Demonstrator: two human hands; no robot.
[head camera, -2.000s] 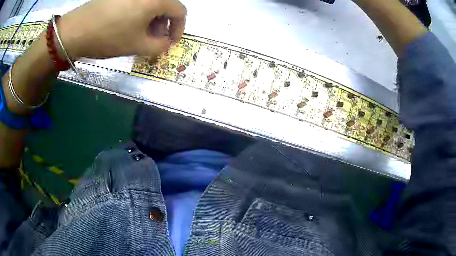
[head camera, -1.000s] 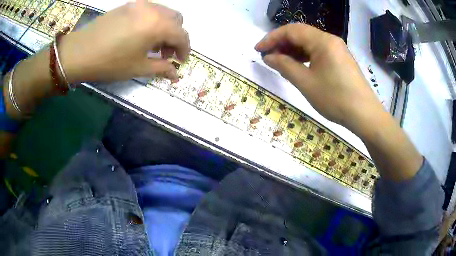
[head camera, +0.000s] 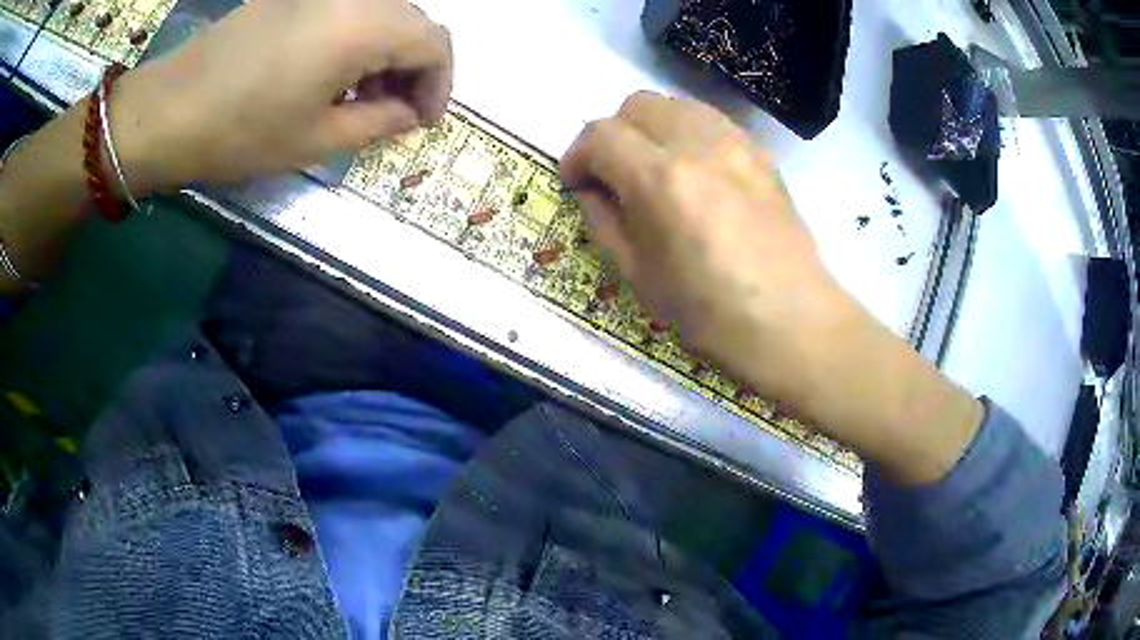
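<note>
The long yellow-tan PCB panel (head camera: 500, 206) runs diagonally from upper left to lower right, with a reddish-brown component (head camera: 483, 216) on each unit and small dark components on some. My left hand (head camera: 294, 94) is over the panel's left part, thumb and fingers curled together; whether a small part is between them cannot be seen. My right hand (head camera: 700, 213) is over the panel's middle, back of the hand up, fingertips pinched at its far edge. Any part at those fingertips is hidden. The right hand covers part of the panel.
The component bin (head camera: 763, 56) with small leaded parts stands beyond my right hand. A second component bin (head camera: 944, 119) with a shiny bag is farther right. Loose components (head camera: 890, 200) lie near it on the white worktop. The silver conveyor rail (head camera: 413, 281) borders the panel's near side.
My right hand came into fuller view, then moved left and nearer, from above the worktop to the panel. My left hand's thumb and fingers have drawn closer together. The camera view has shifted.
</note>
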